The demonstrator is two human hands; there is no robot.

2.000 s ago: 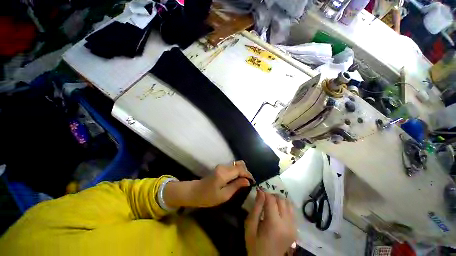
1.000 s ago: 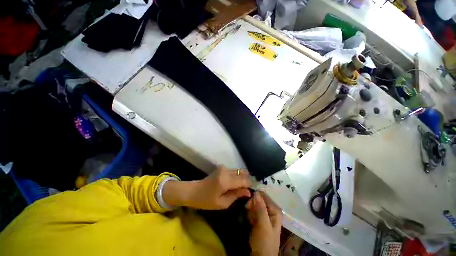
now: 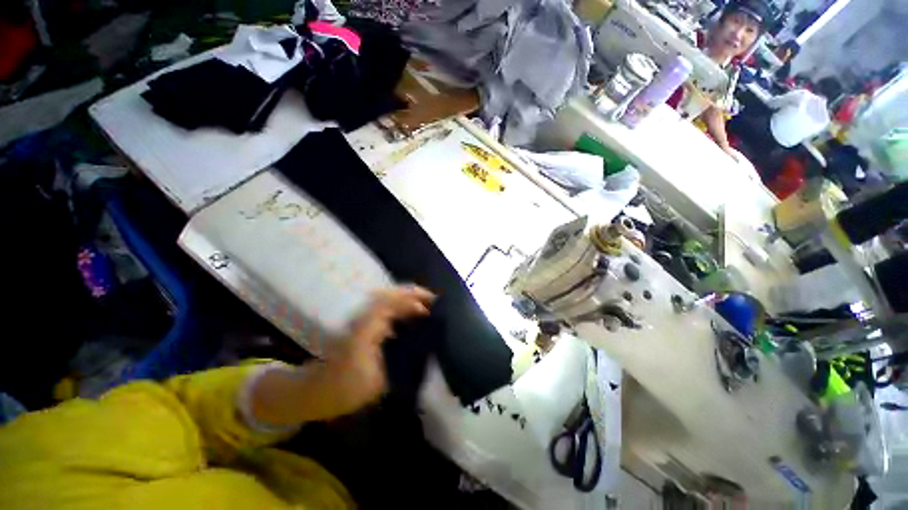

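A long black fabric strip (image 3: pixel 373 214) lies slantwise across the white machine table, its near end left of the needle area. My left hand (image 3: pixel 363 354) is blurred, over the table's front edge, with its fingers reaching to the strip's edge. A second black garment piece (image 3: pixel 403 374) rises from my lap under those fingers; blur hides whether they grip it. My right hand is not in view. The sewing machine head (image 3: pixel 563 274) stands right of the strip. Small black scraps (image 3: pixel 498 410) lie by the strip's near end.
Black-handled shears (image 3: pixel 579 443) lie on a white strip at right. Yellow stickers (image 3: pixel 484 175) lie behind the black strip. Black pieces (image 3: pixel 214 95) are stacked at the far left, grey cloth (image 3: pixel 538 60) beyond. A blue basket (image 3: pixel 164 299) is at left. A person (image 3: pixel 732 60) sits at the far right.
My left hand has moved up and forward from the table's front edge, toward the black strip. My right hand has left the picture. The view has tilted up, showing a person beyond.
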